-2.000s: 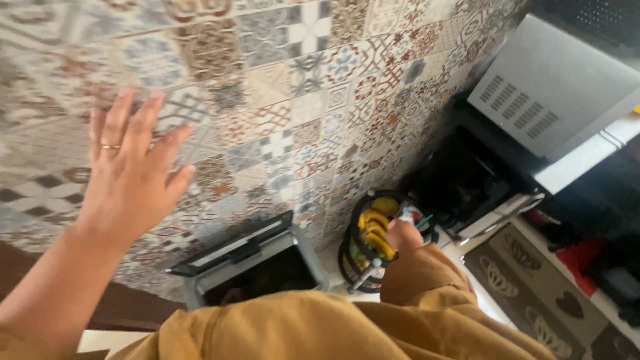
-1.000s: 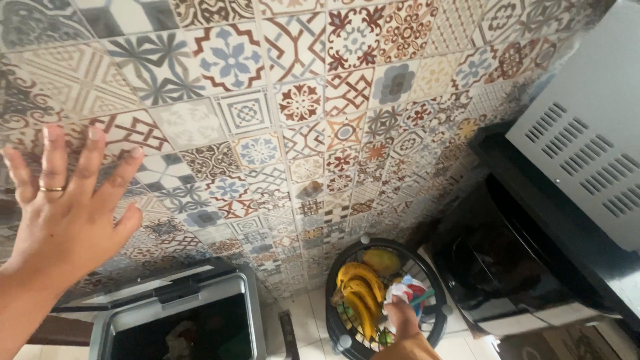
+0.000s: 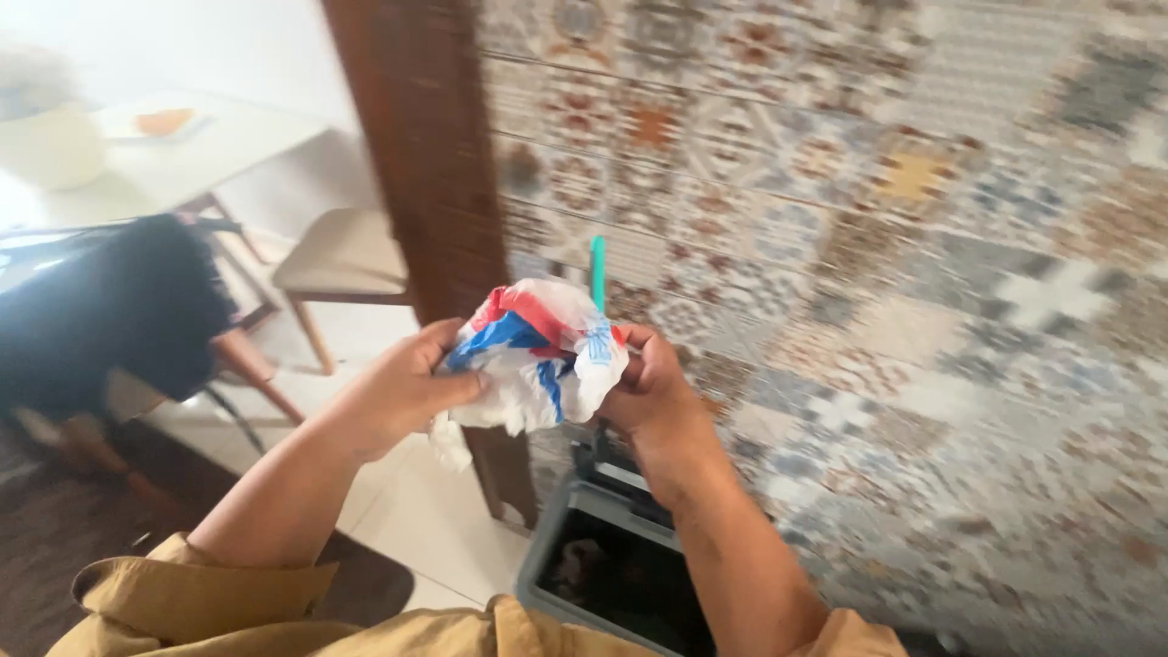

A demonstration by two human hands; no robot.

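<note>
A crumpled white plastic bag [image 3: 525, 365] with red and blue print is held up between both hands. My left hand [image 3: 411, 383] grips its left side, the thumb across the front. Closed on the bag's right side is my right hand [image 3: 652, 392], its fingertips partly hidden by the plastic. A thin green strip [image 3: 598, 274] sticks up behind the bag near my right hand; what it belongs to cannot be told. Below the hands stands a grey bin [image 3: 566, 511], its lid raised, with something pale inside the dark opening.
Patterned tiles cover the wall [image 3: 821, 255] on the right, beside a dark brown wooden post [image 3: 420, 164]. To the left are a white table [image 3: 237, 137], a beige-seated chair [image 3: 342, 255], a dark-covered chair [image 3: 109, 310] and a dark rug [image 3: 365, 575].
The view has swung left. My left hand, spread against the tiled wall before, now holds the bag. My right hand has left the round basket of bananas, where it was on a white and red thing.
</note>
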